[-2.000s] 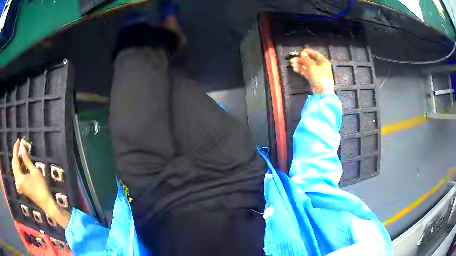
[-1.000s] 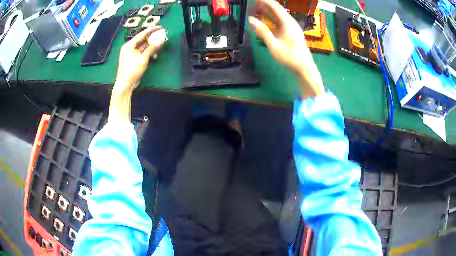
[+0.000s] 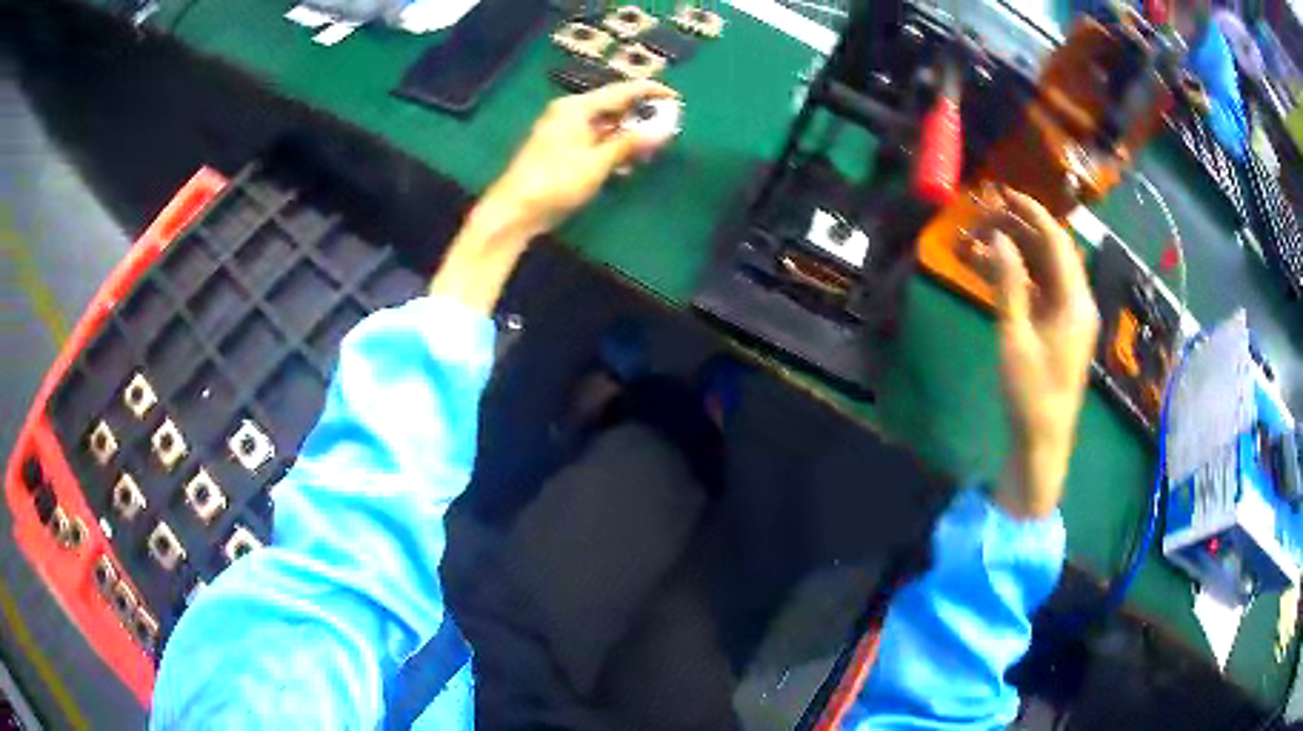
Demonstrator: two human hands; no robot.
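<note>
My left hand [image 3: 572, 157] holds a small pale camera module [image 3: 652, 120] by its fingertips above the green mat, left of the black press fixture [image 3: 786, 307]. The fixture's red handle [image 3: 937, 149] stands up on its right side. A white block [image 3: 837, 237] sits just above the coppery nest [image 3: 817, 271], and no module can be made out in the nest. My right hand [image 3: 1040, 321] is right of the fixture, blurred, fingers curled and apart, with nothing seen in it. It partly covers the orange fixture [image 3: 955, 254].
Several modules [image 3: 635, 59] lie on the bench beside a black slab [image 3: 475, 54]. The left tray [image 3: 293, 300] with a red rim holds several modules. A small black fixture [image 3: 1132, 329] and a blue-and-white box [image 3: 1232, 471] are at right.
The view has turned, so the bench looks tilted. Over the last two seconds, both hands have come up from the trays to the bench, my left still with a module.
</note>
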